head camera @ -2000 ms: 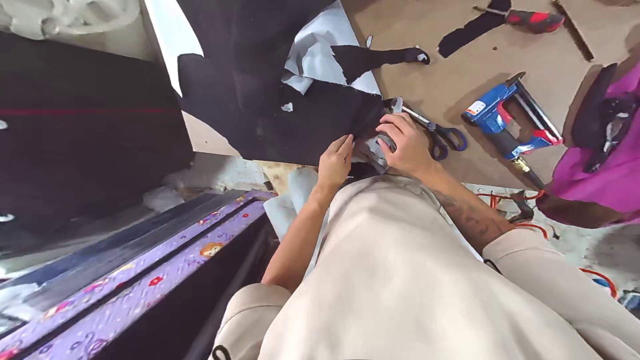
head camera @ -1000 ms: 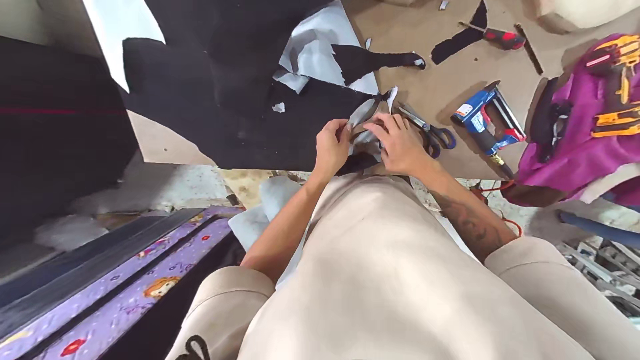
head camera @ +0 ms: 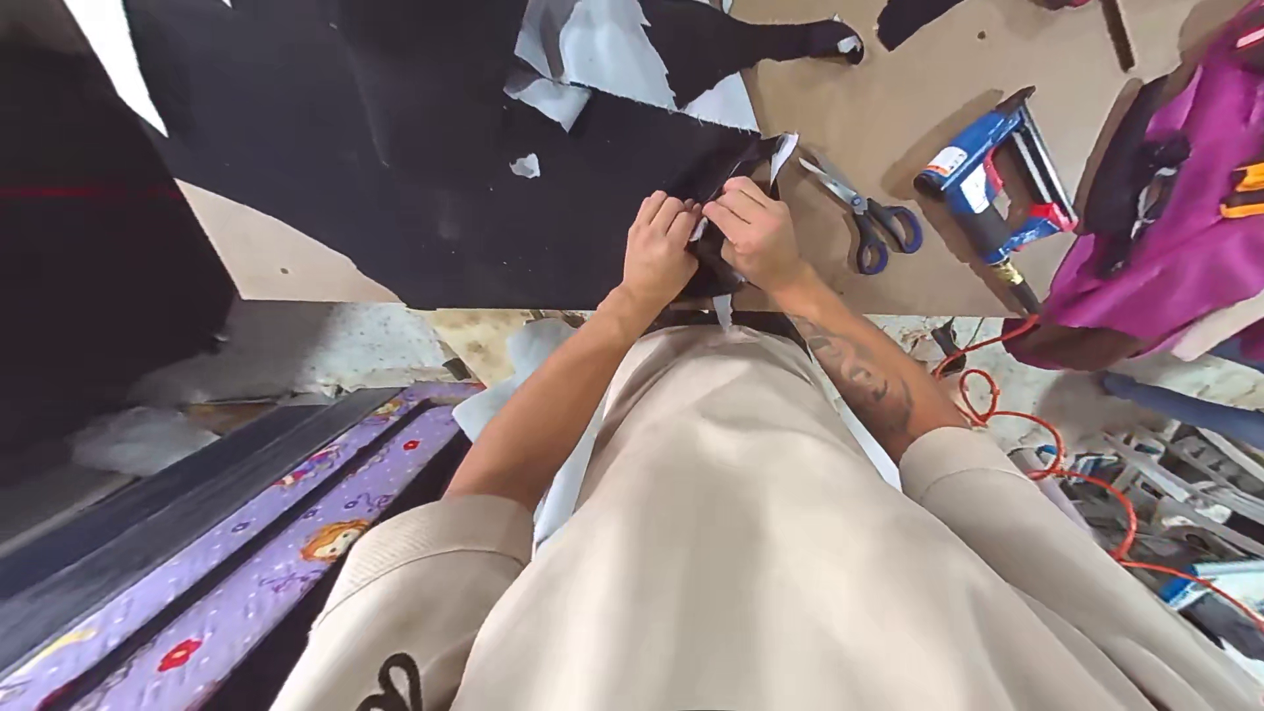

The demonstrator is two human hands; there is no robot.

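Observation:
Both hands meet at the near edge of the work table, over a narrow piece of black material with a pale backing [head camera: 728, 178]. My left hand [head camera: 660, 247] pinches it from the left, fingertips curled in. My right hand [head camera: 752, 232] grips it just beside, the fingertips of both hands almost touching. Beneath and to the left spreads a large sheet of black fabric [head camera: 415, 168]. Scissors with dark blue handles [head camera: 864, 215] lie partly spread to the right of my right hand. Further right rests a blue pneumatic stapler [head camera: 1002, 178].
Grey-white backing scraps [head camera: 607, 49] lie on the black sheet. The brown table top [head camera: 829, 109] carries purple fabric [head camera: 1175, 237] at the right. A red air hose [head camera: 1052, 434] loops below the table. Padded purple printed panels [head camera: 326, 533] stand at lower left.
My hands, apart two seconds ago, have come together at the narrow piece. A pale strip that stood up between them one second ago now shows less. The view has shifted.

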